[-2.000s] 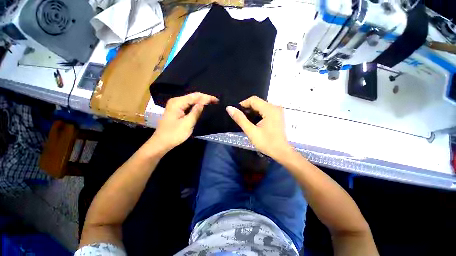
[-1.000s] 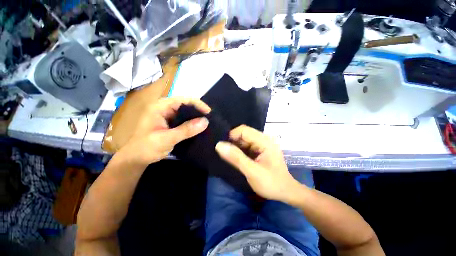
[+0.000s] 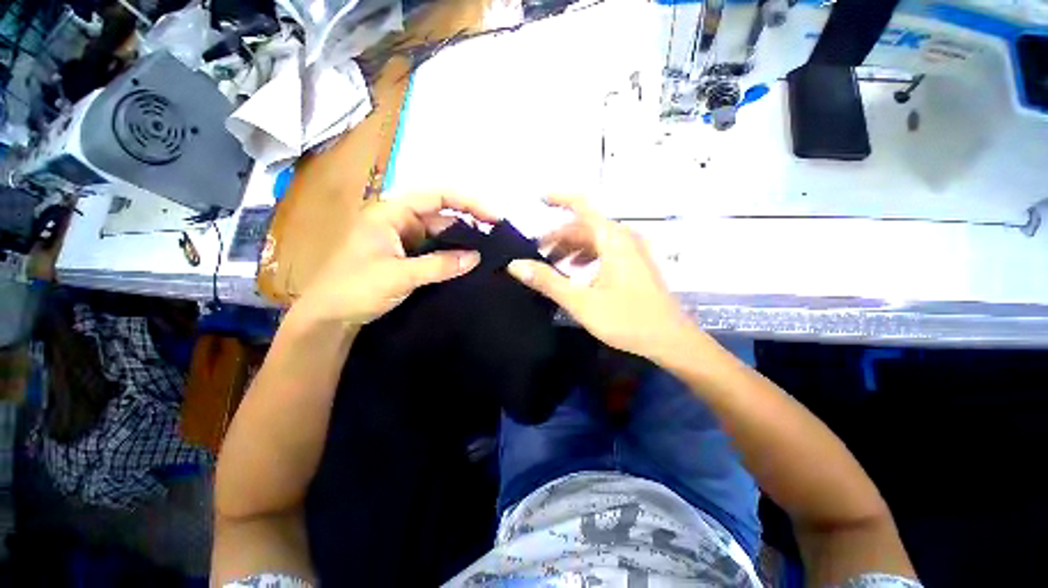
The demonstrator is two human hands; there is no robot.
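Observation:
A black fabric panel (image 3: 488, 327) hangs from both hands over the table's front edge and down to the lap. Its upper edge is bunched between the fingertips, with small folded corners standing up. My left hand (image 3: 374, 258) pinches the edge at its left part. My right hand (image 3: 603, 276) pinches it at the right, a short gap from the left hand. The fingers hide part of the edge.
The sewing machine's needle area (image 3: 718, 92) is at the upper right, with a flat black rectangle (image 3: 830, 121) beside it. A brown board (image 3: 333, 207), crumpled white cloth (image 3: 301, 109) and a grey machine part (image 3: 167, 132) are at the left. A measuring tape (image 3: 804, 319) runs along the table edge.
The black fabric has been drawn off the tabletop towards the lap, and its edge is now gathered at the fingertips. The camera view has also shifted.

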